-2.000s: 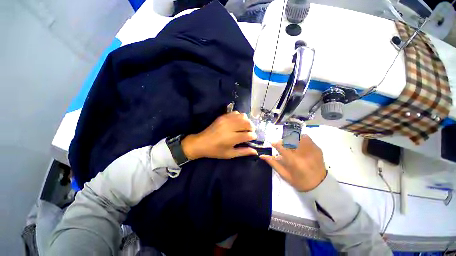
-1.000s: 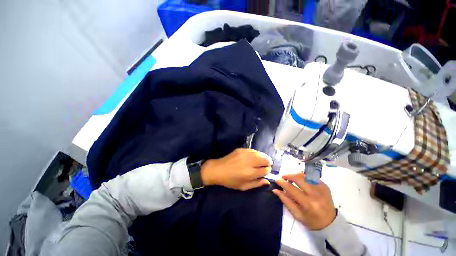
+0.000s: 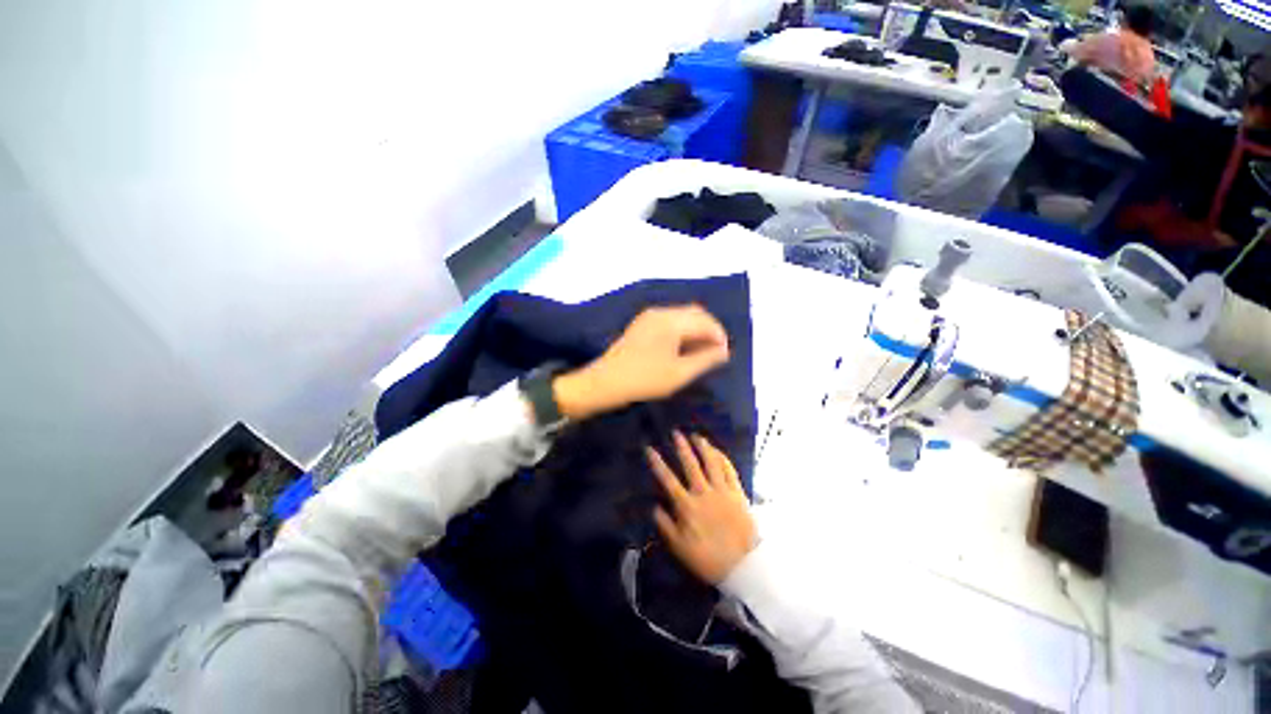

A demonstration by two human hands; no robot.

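The navy garment cloth (image 3: 586, 516) lies at the left part of the white table and hangs over its front edge, clear of the sewing machine's needle area. My left hand (image 3: 648, 360) is over the upper part of the cloth, fingers curled; whether it pinches cloth is not clear. My right hand (image 3: 705, 513) lies on the cloth with its fingers spread. The white sewing machine (image 3: 1011, 335) stands to the right, with its presser foot area (image 3: 875, 412) bare of cloth. A thin pale edge shows on the cloth near my right wrist.
Brown plaid cloth (image 3: 1094, 398) wraps the machine arm. A phone (image 3: 1069, 526) with a white cable lies on the table (image 3: 962, 558). Dark and grey pieces (image 3: 829, 240) lie in the trough behind. Blue crates (image 3: 613, 161) stand beyond. A person (image 3: 1119, 53) is far back right.
The view has lifted and shows more of the room. The navy cloth has moved left, away from the needle. Both hands have left the needle area and are now over the cloth.
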